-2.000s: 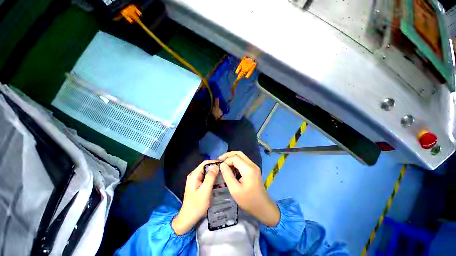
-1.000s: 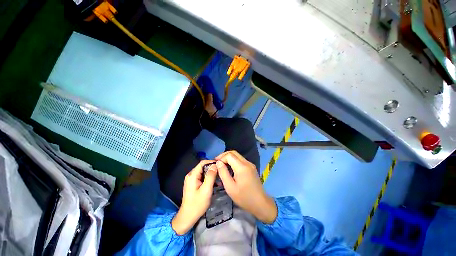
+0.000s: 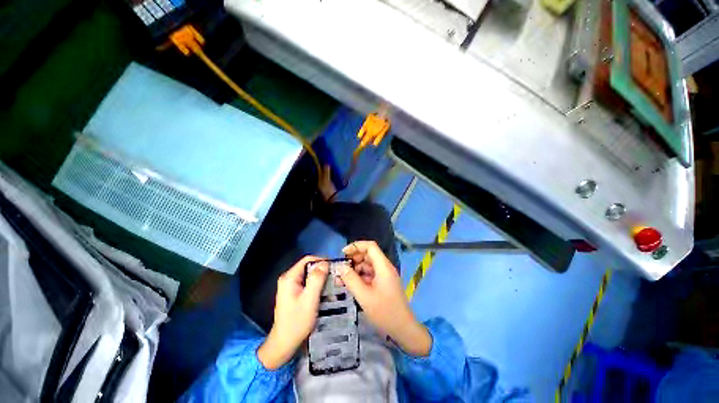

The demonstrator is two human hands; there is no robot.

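A phone middle frame (image 3: 334, 338), a thin black-edged rectangle with grey slotted blocks inside, lies over my lap with its top edge pointing away from me. My left hand (image 3: 295, 305) grips its upper left side, thumb on the face near the top corner. My right hand (image 3: 380, 293) is at its upper right corner, thumb on the face and index finger bent just above the top edge. Whether a small part is between the right fingertips is too small to tell.
A pale blue sheet (image 3: 189, 149) with rows of small marks lies on the green mat at left. Wrapped black trays (image 3: 87, 315) stand at lower left. The white machine (image 3: 441, 110) fills the upper right, with round buttons, a red emergency stop (image 3: 648, 239) and a fixture (image 3: 642, 63). A yellow-orange cable (image 3: 252, 101) hangs down.
The view has shifted. The housing now lies straighter and shows more of its face; my right index finger has lifted from the pinch at its top edge. My left hand still holds the side.
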